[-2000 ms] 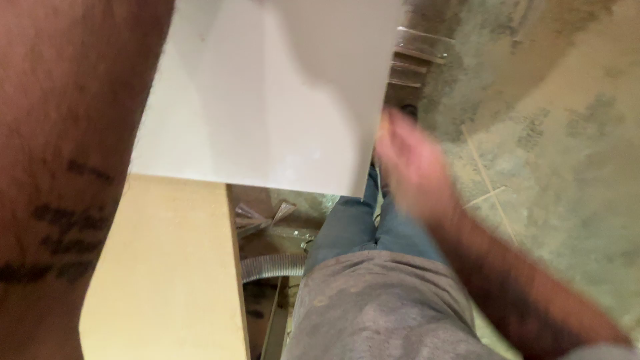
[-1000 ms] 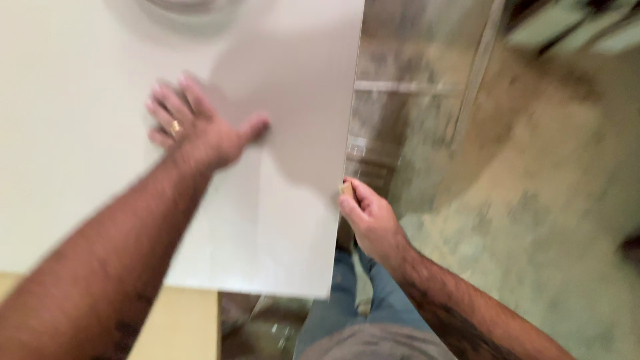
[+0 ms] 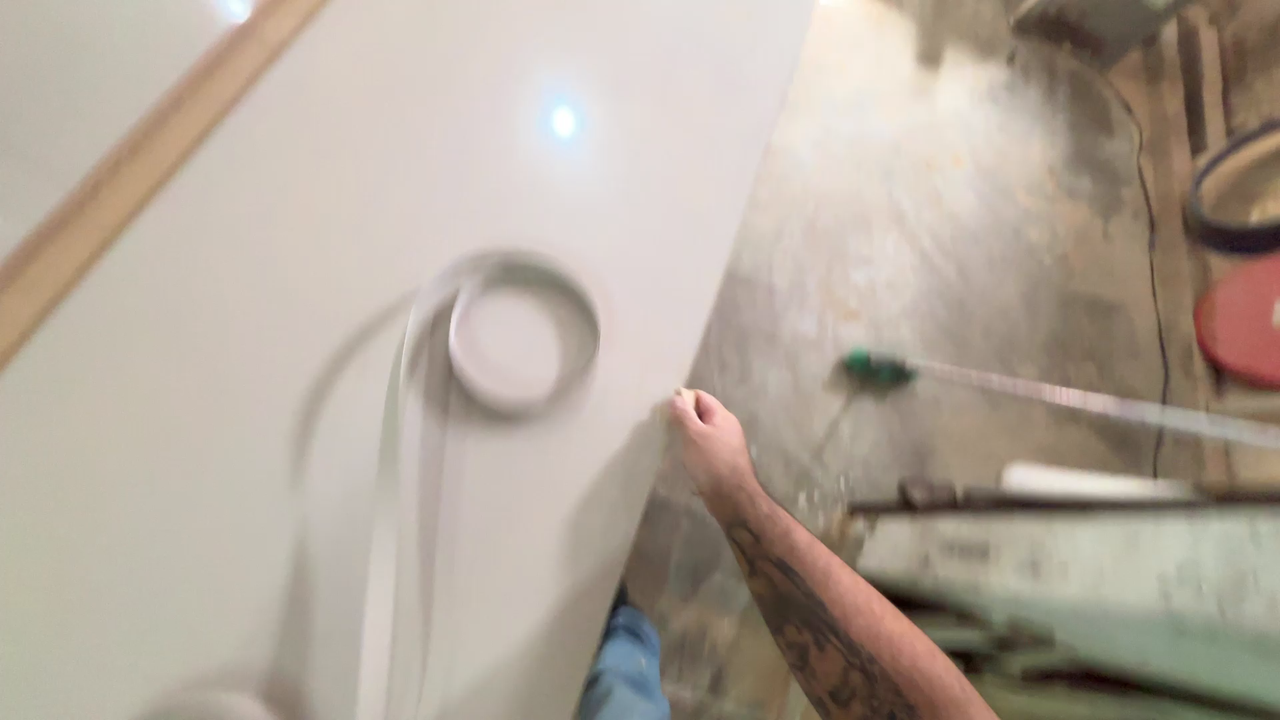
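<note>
My right hand (image 3: 712, 440) is at the right edge of a large white panel (image 3: 600, 200), its fingers closed on a small tan piece (image 3: 686, 398) that touches the edge. What the piece is, I cannot tell. To the left of that hand, a coil of white edge-banding strip (image 3: 525, 335) lies on the panel, with a loose length running down toward the bottom of the view. My left hand is out of view. A blurred pale rounded shape shows at the bottom left.
A wooden strip (image 3: 150, 170) crosses the upper left. On the concrete floor are a green-headed broom or brush (image 3: 878, 368) with a long pale handle and a dark cord (image 3: 1150, 240). A dark-rimmed round container (image 3: 1240, 190), a red round object (image 3: 1245, 320) and stacked boards (image 3: 1050, 560) stand at the right.
The view has swung along the panel, bringing in the coil and wooden strip. My left hand, spread on the panel one second ago, is out of view. My right hand is still at the panel's edge.
</note>
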